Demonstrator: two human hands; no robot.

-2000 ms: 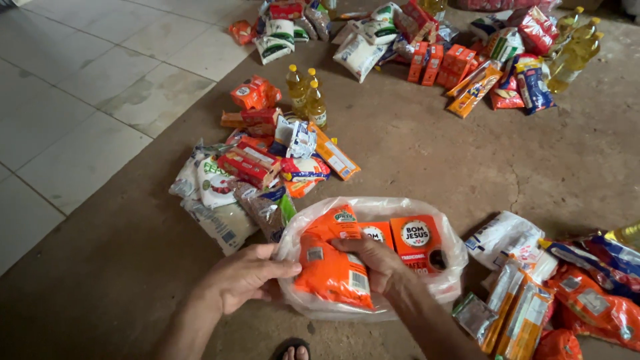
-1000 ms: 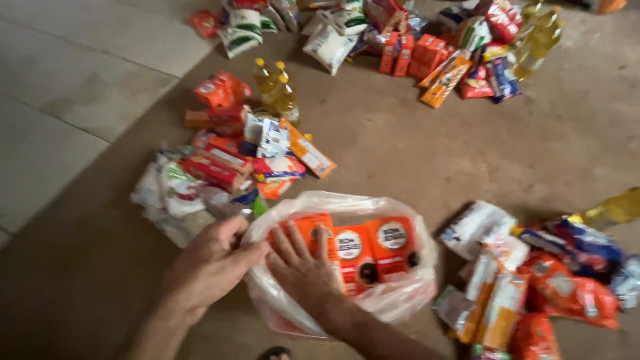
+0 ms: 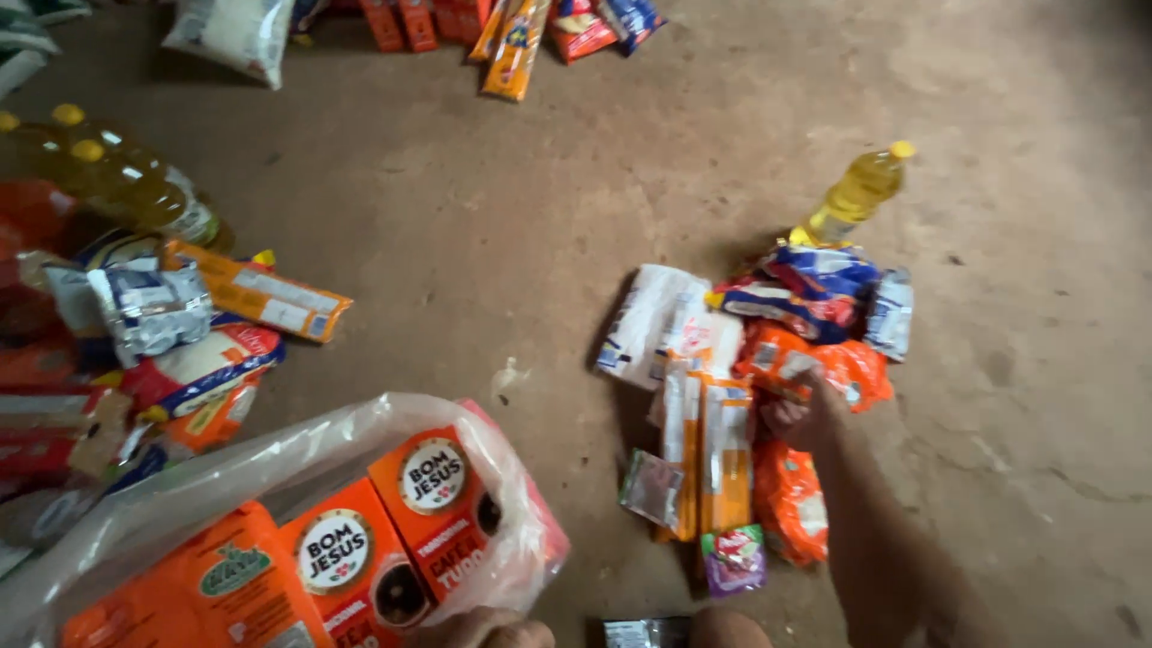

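Observation:
A translucent plastic bag (image 3: 270, 450) at the lower left holds Bom Jesus coffee packs (image 3: 337, 549) and an orange packet (image 3: 202, 585). My left hand (image 3: 490, 628) shows only in part at the bottom edge, by the bag's near rim; its grip is hidden. At the right my right hand (image 3: 801, 409) reaches down onto an orange plastic packet (image 3: 855, 369) in a pile of groceries; whether the fingers close on it is blurred. Beside that hand lie orange spaghetti packs (image 3: 724, 450), another orange packet (image 3: 792, 499), a white packet (image 3: 652, 324) and blue-and-red packets (image 3: 810, 288).
An oil bottle (image 3: 855, 193) stands behind the right pile. To the left, several oil bottles (image 3: 153, 189) stand by a pile with a long orange pack (image 3: 261, 292) and a silver pouch (image 3: 153, 306). Across the concrete floor (image 3: 504, 225), more groceries lie along the top edge.
My right hand has left the bag and is now at the right-hand pile. The orange packet I handled two seconds ago lies in the bag. The view has swung right and closer.

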